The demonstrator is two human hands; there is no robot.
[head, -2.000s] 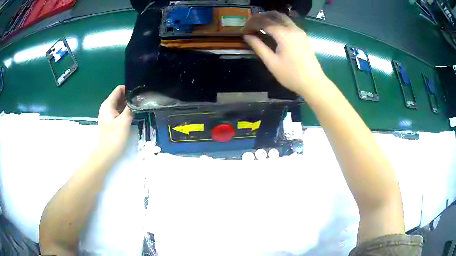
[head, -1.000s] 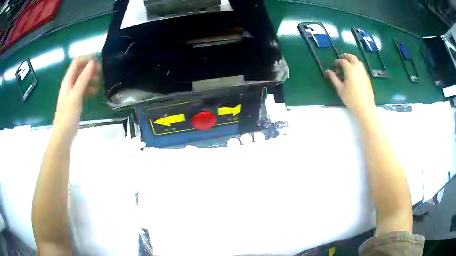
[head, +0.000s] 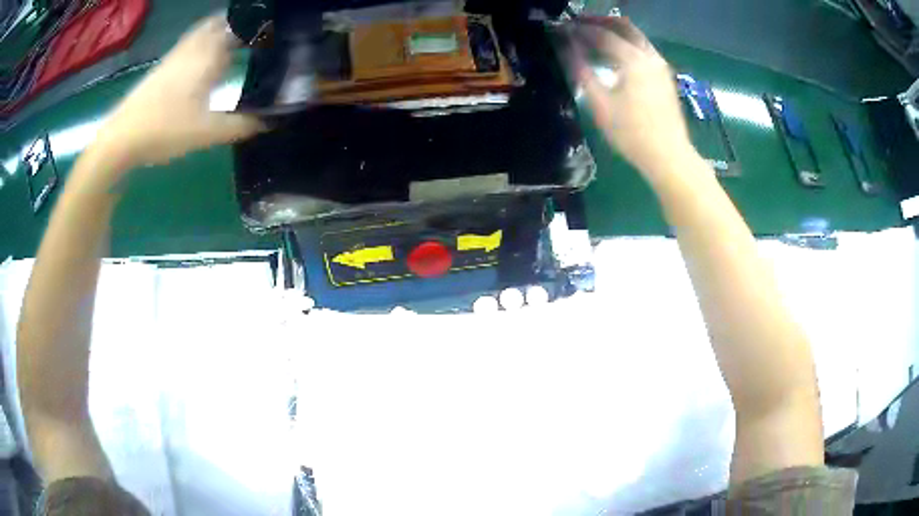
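The orange-brown fixture point(head: 383, 55) with a pale green window sits inside the black guard point(head: 403, 151). A dark frame-like edge shows at the fixture's right side. The fixture's left end is blurred by a dark and grey shape that I cannot name. My left hand point(head: 181, 101) is blurred at the guard's upper left, with its thumb side near the guard and its fingertips at the picture's top. My right hand point(head: 630, 96) is blurred just right of the guard, fingers bent. I cannot tell if either hand holds anything.
Dark phone frames lie on the green belt, one at the left point(head: 40, 171) and several at the right point(head: 794, 141). A red tray point(head: 86, 45) is at upper left. The red button point(head: 430, 259) is on the front panel, above white discs point(head: 512, 297) and the white covering point(head: 504, 403).
The fixture shows again inside the guard; a second ago it was mostly hidden. My left hand has moved up and inward. My right hand has moved from a belt frame up and left toward the guard.
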